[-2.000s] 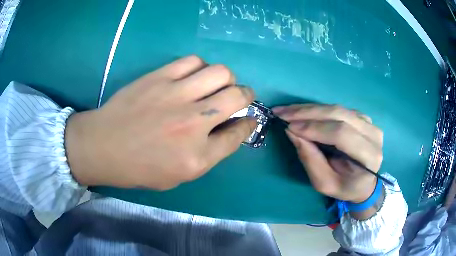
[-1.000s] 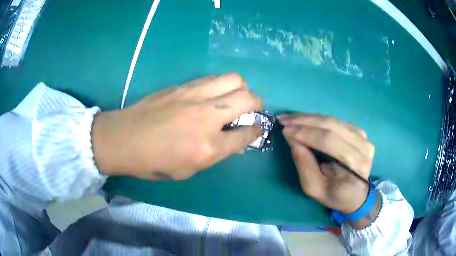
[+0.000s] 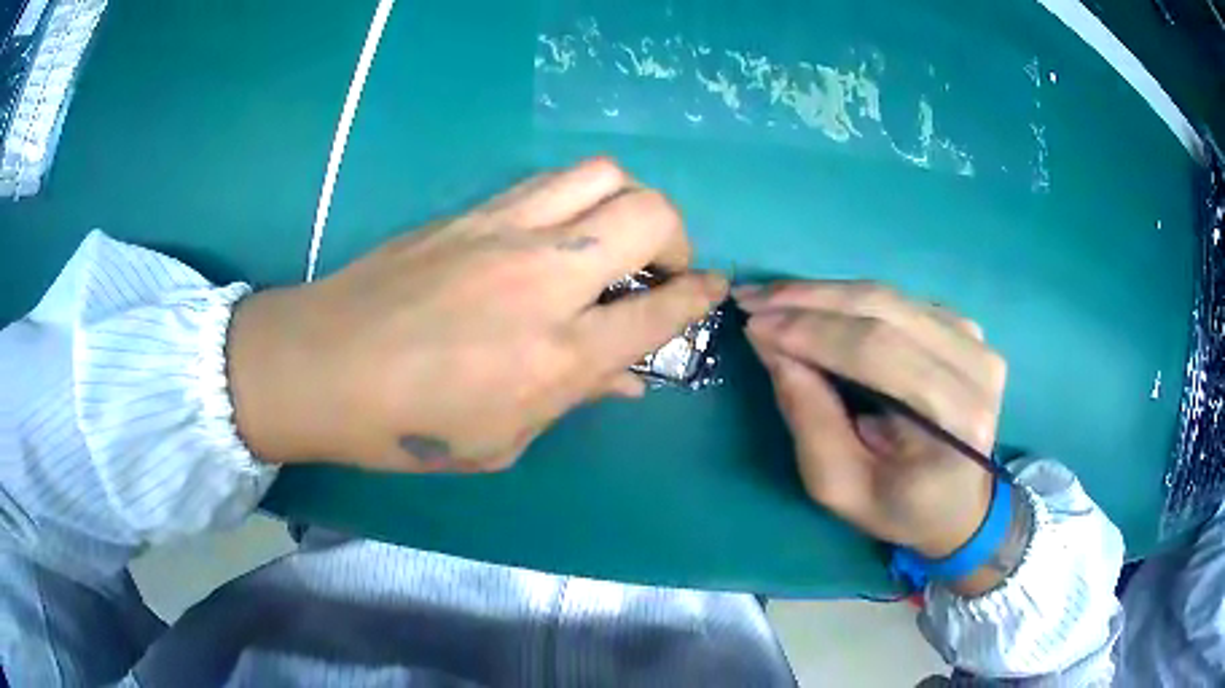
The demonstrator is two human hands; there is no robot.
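A small watch unit (image 3: 683, 355), black-framed with a silver-white inside, lies on the green mat in front of me. My left hand (image 3: 464, 336) reaches over it from the left and holds it under the fingers, which hide much of it. One fingertip is at its upper right edge. My right hand (image 3: 887, 403) is close to the right of the unit and grips slim black tweezers (image 3: 927, 427). The fingertips of both hands nearly meet above the unit. The tweezer tip is too small and dark to make out.
A clear backing film (image 3: 806, 101) with wrinkled glare lies beyond my hands. A pile of black and silver pieces (image 3: 1200, 417) stands at the right edge. Pale ribbed strips (image 3: 51, 101) are at the upper left. A white line (image 3: 352, 114) crosses the green mat (image 3: 605, 531).
My left index fingertip has moved across the unit to its upper right edge, covering more of its top. Both hands have shifted slightly up in the picture. The tweezers stay in my right hand.
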